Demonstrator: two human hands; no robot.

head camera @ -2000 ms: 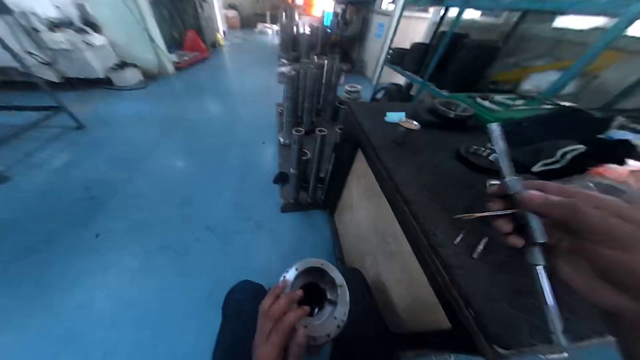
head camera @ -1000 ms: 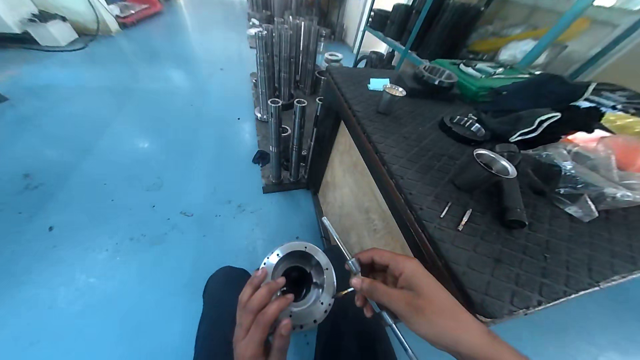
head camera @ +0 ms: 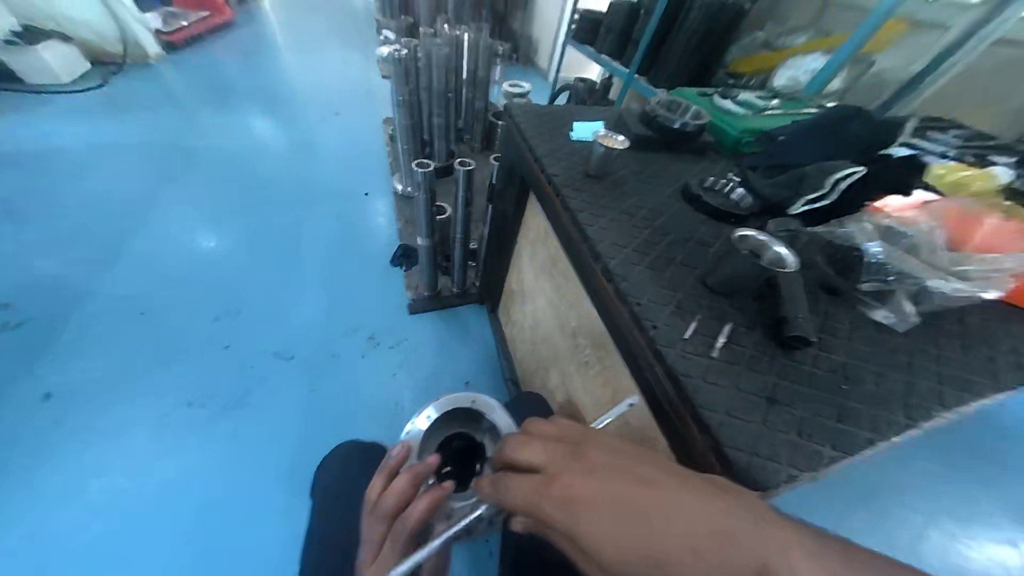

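A round flanged metal part [head camera: 462, 404] with small holes round its rim is held between my knees. My left hand [head camera: 404, 500] grips its near left side, fingertips reaching over the rim of the dark bore. Over its right side lies my right hand [head camera: 560, 472], closed round a slim metal rod-like tool [head camera: 440, 542], which slants across the near side of the flange and sticks out beyond the knuckles. My right fingertips are at the edge of the bore; whether they hold something small there cannot be told. Two small metal pins [head camera: 722, 340] lie on the black bench mat [head camera: 808, 416].
The bench stands close on my right, bearing a dark tubular part [head camera: 794, 312], a metal cup [head camera: 606, 152], black cloth [head camera: 832, 144], clear plastic bags [head camera: 904, 264] and a green case [head camera: 736, 120]. Upright metal tubes [head camera: 426, 232] stand on a floor rack ahead.
My right hand has come from over the bench down to the flanged part, bringing the rod-like tool, and now reaches across to the bore. My left hand stays on the part.
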